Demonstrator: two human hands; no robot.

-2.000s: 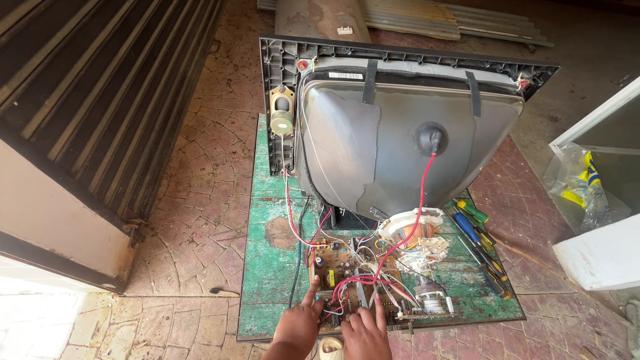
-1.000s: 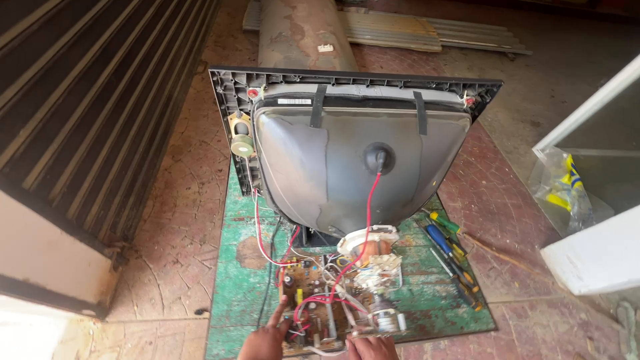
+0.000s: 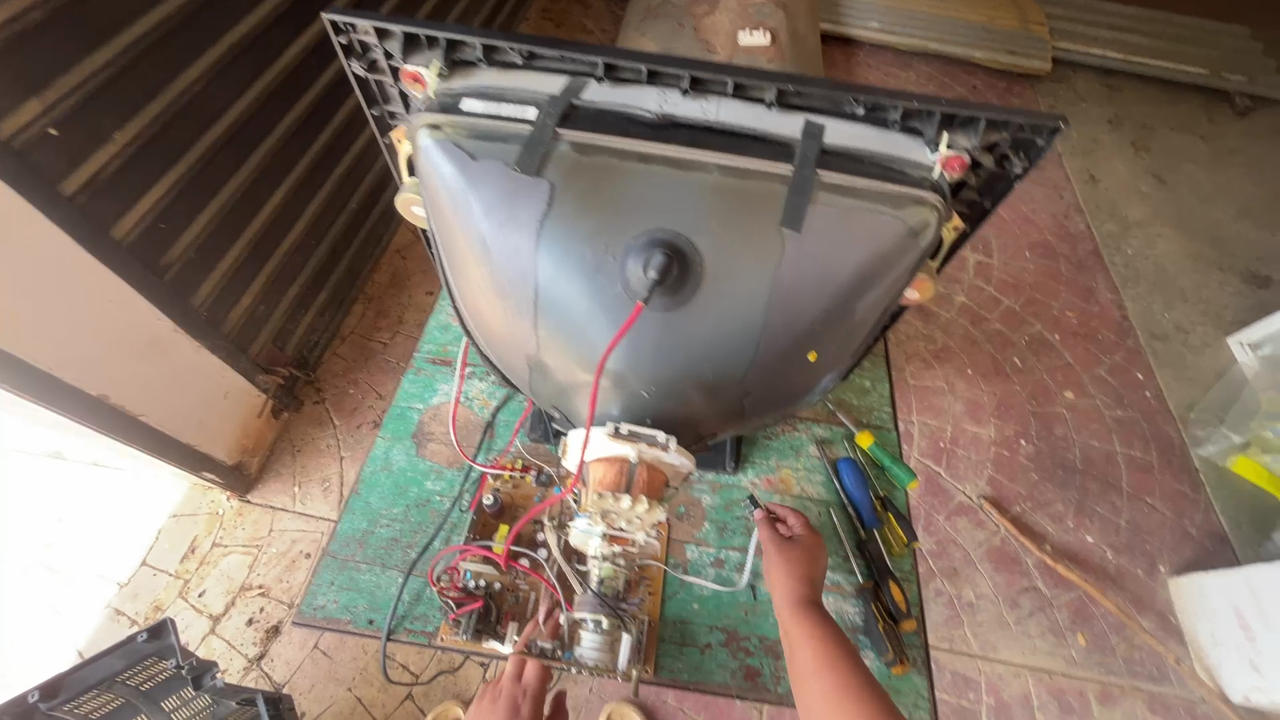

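Observation:
A cathode-ray tube (image 3: 660, 230) in its black plastic television front frame (image 3: 900, 115) stands on a green painted wooden table (image 3: 380, 500). A red lead (image 3: 600, 370) runs from the tube's anode cap down toward the circuit board (image 3: 545, 590). The copper deflection yoke (image 3: 625, 477) sits at the tube's neck, above the board. My left hand (image 3: 520, 680) rests at the board's front edge, fingers spread on it. My right hand (image 3: 790, 550), right of the board, pinches a small dark connector (image 3: 755, 505) on a white cable (image 3: 745, 570).
Screwdrivers, one with a blue handle (image 3: 855, 490) and one green and yellow (image 3: 885, 460), and pliers (image 3: 885, 580) lie on the table's right side. A black vented plastic cover (image 3: 150, 680) is at lower left. A stick (image 3: 1080, 580) lies on the paved floor, near a white block (image 3: 1225, 635) at right.
My right hand has moved from the board's front to the right of it and now holds the small connector. My left hand remains at the board. The view has shifted.

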